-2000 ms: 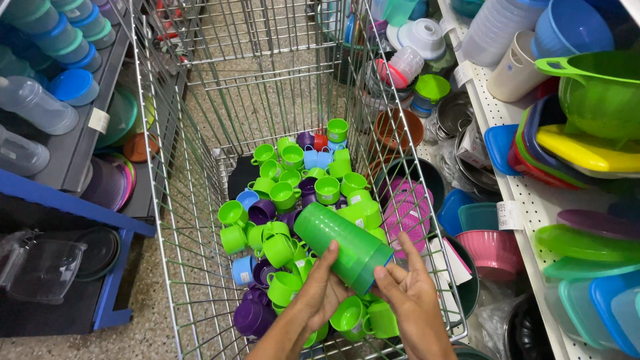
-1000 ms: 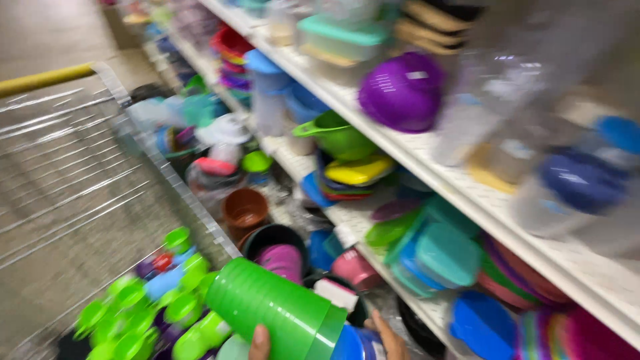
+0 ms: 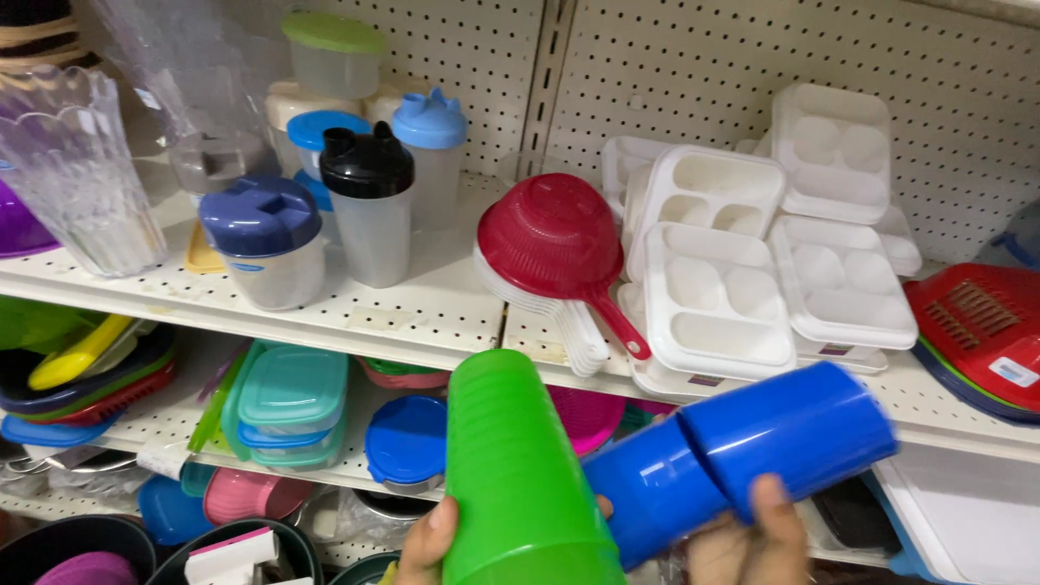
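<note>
A stack of green plastic cups (image 3: pixel 520 479) stands tilted at the bottom centre, with my left hand (image 3: pixel 431 536) closed around it; only some fingertips show. My right hand (image 3: pixel 756 520) grips blue plastic cups (image 3: pixel 780 431), which lie slantwise, one partly inside another. The lower end of the blue cups touches or overlaps the green stack. Above them, on the white shelf, are a red plastic strainer (image 3: pixel 552 236) with its handle toward me and white compartment food trays (image 3: pixel 723 301).
Shaker bottles (image 3: pixel 370 211) and a blue-lidded container (image 3: pixel 264 244) stand on the perforated shelf (image 3: pixel 390 321). Teal lidded boxes (image 3: pixel 292 386) sit one level down. Red baskets (image 3: pixel 991 333) are at the right. Dark tubs (image 3: pixel 81 544) fill the lower left.
The view has swung from the cart of green and purple mugs to the shelves at the right. The blue cups, earlier mostly hidden at the green stack's end, now show clearly in my right hand.
</note>
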